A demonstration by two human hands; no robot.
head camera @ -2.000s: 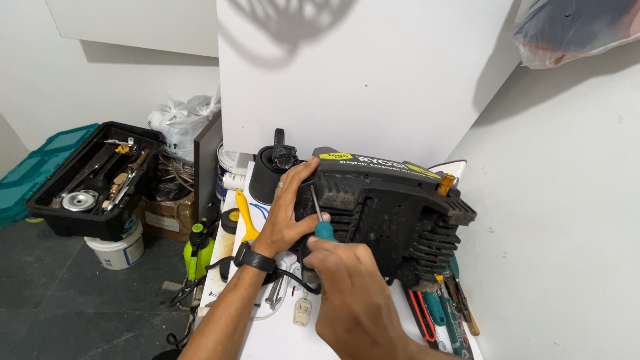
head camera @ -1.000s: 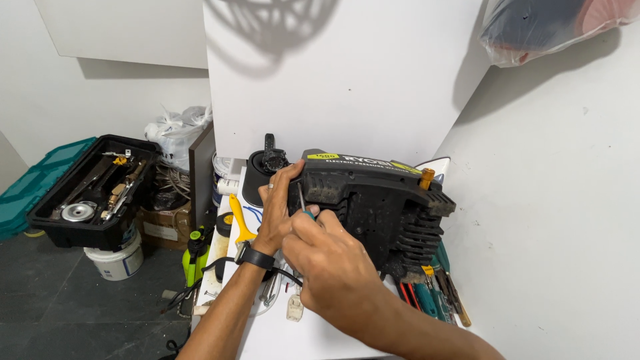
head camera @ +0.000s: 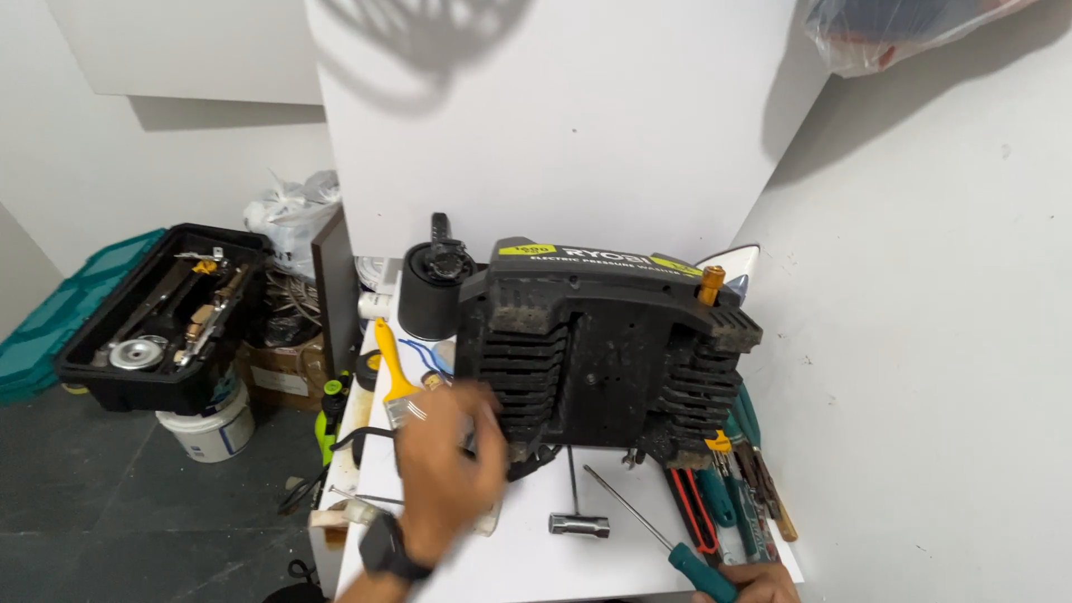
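The black Ryobi electric pressure washer body [head camera: 615, 360] stands on the white table with its ribbed underside facing me. In front of its lower left corner is my left hand [head camera: 452, 461], blurred and wearing a black watch; whether its fingers hold anything is unclear. My right hand [head camera: 754, 584], partly cut off at the bottom edge, holds the teal handle of a screwdriver [head camera: 699, 572], its shaft pointing up and left. A T-handle socket wrench [head camera: 578, 525] lies between the hands. A brass fitting [head camera: 711, 286] sticks out at the washer's upper right.
A yellow-handled paintbrush [head camera: 392, 360] and a black cylindrical container [head camera: 429, 306] are left of the washer. Pliers and other hand tools [head camera: 733, 494] lie at the right edge. An open toolbox [head camera: 159, 310] stands at far left above a white bucket [head camera: 205, 427]. A white wall rises at right.
My left hand has let go of the washer's upper left side and moved down. My right hand has drawn the screwdriver away from the washer to the lower right.
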